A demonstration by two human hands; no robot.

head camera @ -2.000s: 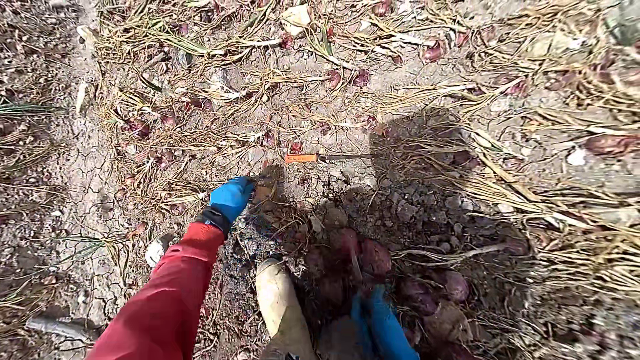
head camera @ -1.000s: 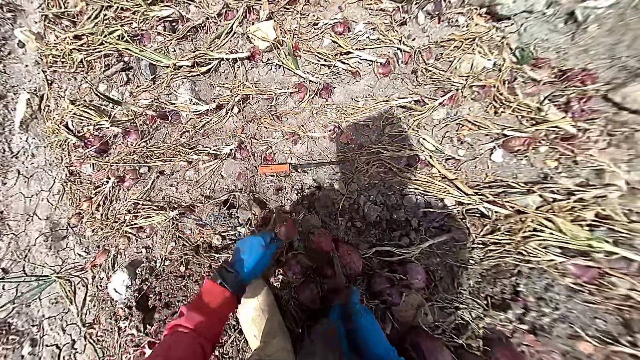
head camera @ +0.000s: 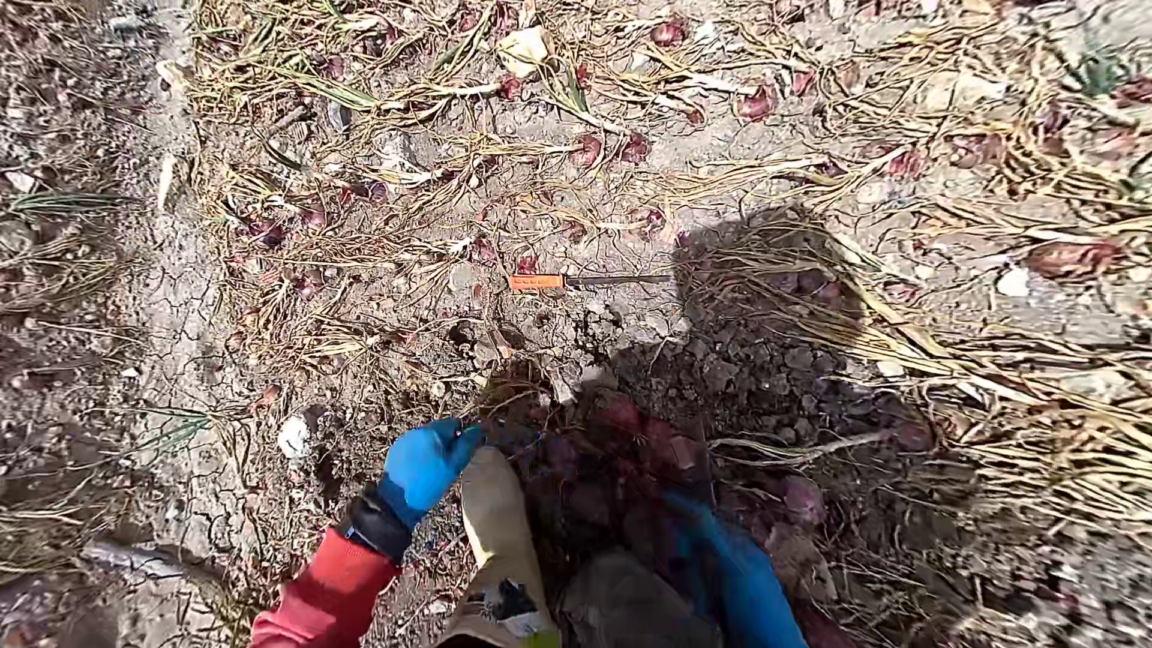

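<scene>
My left hand point(head camera: 427, 468), in a blue glove below a red sleeve, is beside my beige trouser leg point(head camera: 495, 513). Its fingertips meet at a small dark bit that I cannot make out. My right hand point(head camera: 711, 549), also gloved in blue, is in deep shade over a heap of red onions point(head camera: 630, 427); its fingers are blurred and what they touch is hidden. Beyond both hands, an orange-handled tool point(head camera: 536, 282) with a thin dark blade lies on the soil. A single red onion point(head camera: 803, 499) rests just right of my right hand.
Rows of red onions with dried tops point(head camera: 756, 103) cross the cracked soil ahead. A pale stone point(head camera: 293, 436) sits left of my left hand, another point(head camera: 524, 51) at the top. Long dry onion leaves point(head camera: 1035, 432) spread on the right. A stick point(head camera: 148, 560) lies at lower left.
A second ago my left hand was at a red onion by the heap; now it is off to the left without that onion. The view has shifted.
</scene>
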